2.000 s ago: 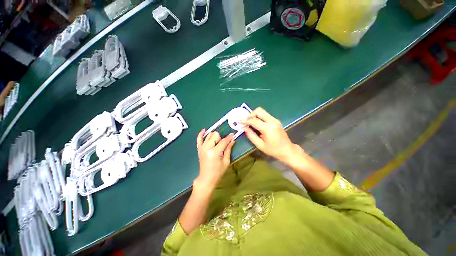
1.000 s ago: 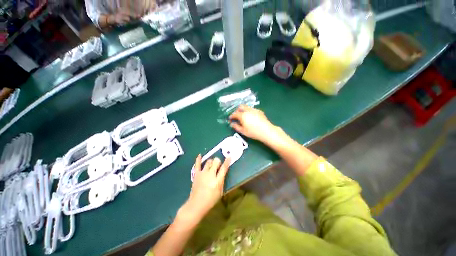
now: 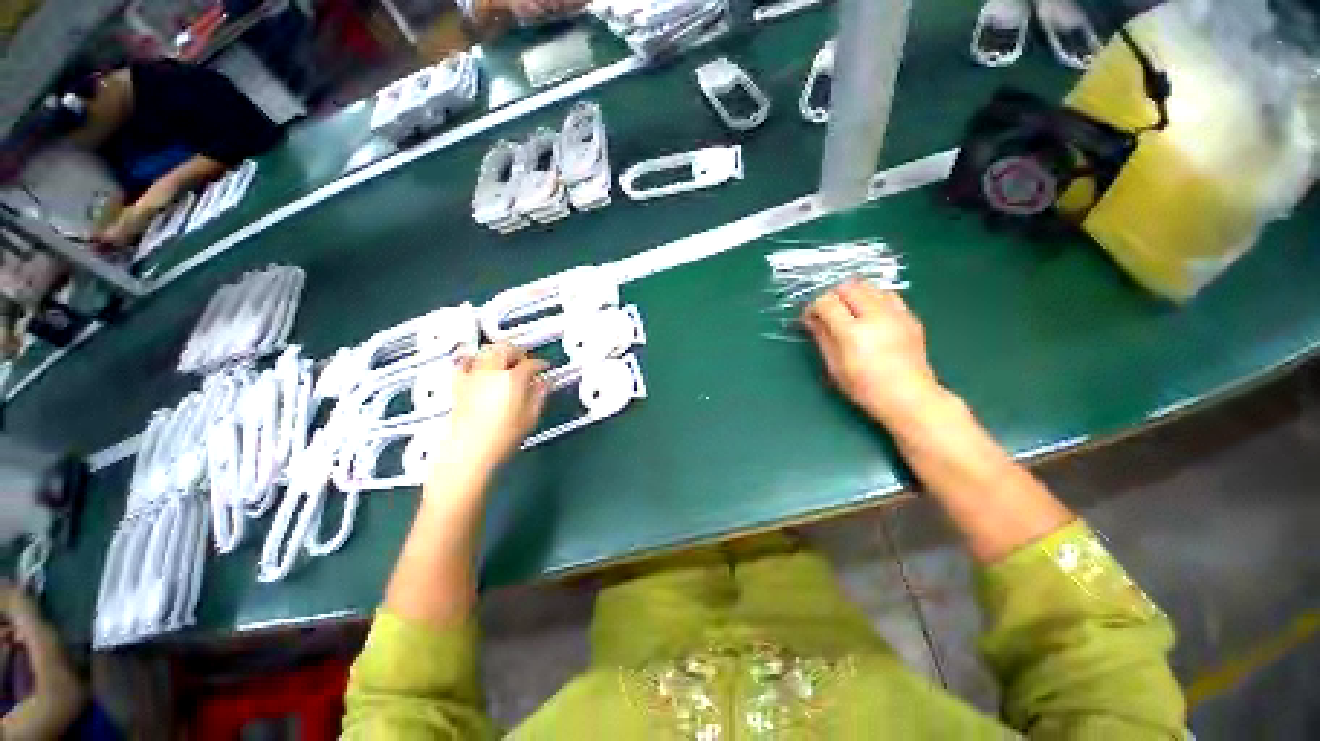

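My left hand [image 3: 495,403] is over the stacked white frames with round discs [image 3: 608,385], its fingers touching or close above them. Whether it grips one cannot be told. My right hand [image 3: 872,345] is at the near edge of the loose pile of thin silver-white strips [image 3: 837,264], fingers bent down. Its fingertips are hidden, so whether it holds a strip cannot be told. A single white loop frame [image 3: 683,172] lies on the far side of the metal strip.
White frames [image 3: 152,568] lie densely bundled at left. An upright post [image 3: 864,109] stands behind the strips. A black fan [image 3: 1018,181] and a yellow bundle in clear plastic [image 3: 1180,159] are at right. Other people [image 3: 181,130] sit at far left.
The frame that lay under my left hand is gone from there. My left hand has moved left onto the stacked frames. A single frame now lies beyond the metal strip. My right hand stays by the strips.
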